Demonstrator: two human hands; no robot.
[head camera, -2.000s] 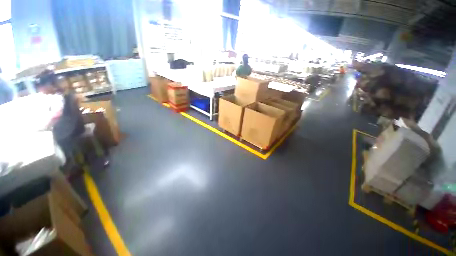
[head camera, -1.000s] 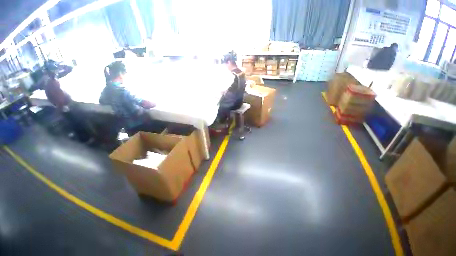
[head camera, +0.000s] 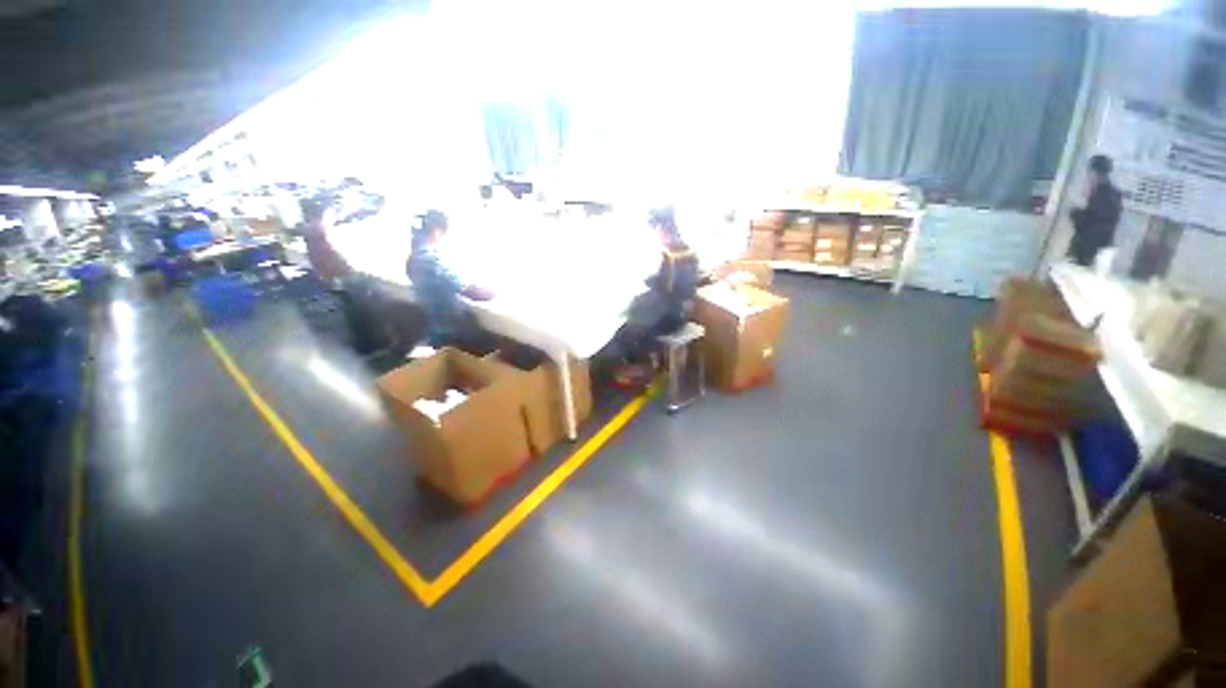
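Neither my left hand nor my right hand is in the picture. A small dark shape, too cut off to identify, shows at the bottom edge. In front of me an open brown carton (head camera: 464, 450) with white pieces inside stands on the grey floor by the end of a long white worktable (head camera: 545, 316). Another carton (head camera: 746, 336) with pale stuff on top stands beyond the table's right side, next to a small stool (head camera: 683, 366). Several people sit along the table.
At the right, stacked cartons with red tape (head camera: 1035, 363) and an open carton (head camera: 1116, 605) stand by a white table (head camera: 1143, 370) with pale bags. A person (head camera: 1096, 212) stands behind it. Shelving (head camera: 834, 242) holds boxes at the back. Yellow lines (head camera: 430, 591) mark the floor.
The view has swung left over the two seconds. The seated people's table now lies near the middle, and more of the hall shows at the left. The person by the right table now appears upright.
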